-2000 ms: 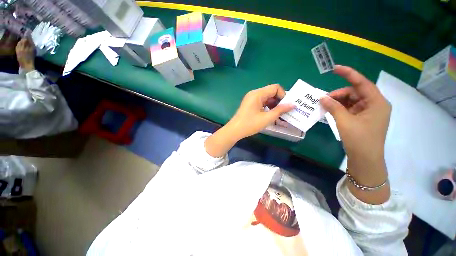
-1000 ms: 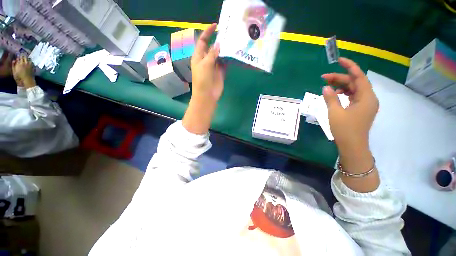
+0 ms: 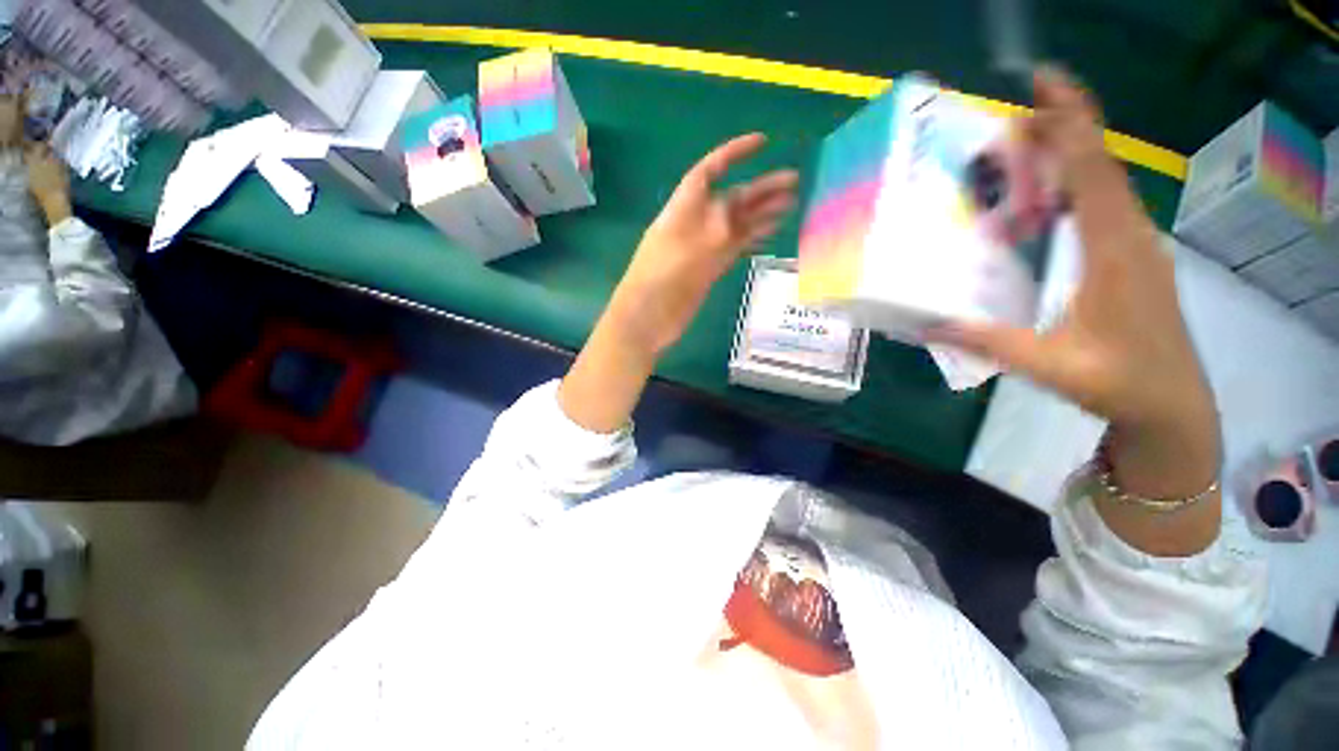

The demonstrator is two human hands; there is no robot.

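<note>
My right hand [image 3: 1123,294] holds an outer box [image 3: 918,220], white with a pink-yellow-blue side and a round black product picture. The box is blurred and tilted above the bench. A blurred grey strip [image 3: 1010,33] shows at my right fingertips. My left hand [image 3: 705,235] is raised to the left of the box, fingers apart and empty. A white inner tray [image 3: 800,335] with a printed card in it lies on the green bench below the two hands. White paper [image 3: 962,367] shows partly under the held box.
Colour-striped boxes [image 3: 536,132] stand on the bench at left, beside white scraps [image 3: 220,169] and stacked boxes [image 3: 301,59]. More boxes [image 3: 1256,184] stand at right. Watches [image 3: 1282,499] stand on the white mat [image 3: 1013,433]. Another person's sleeve [image 3: 88,345] shows at far left, near a red stool [image 3: 235,385].
The outer box has passed from my left hand to my right and moved right. My left hand has let go. A second watch shows at the right edge.
</note>
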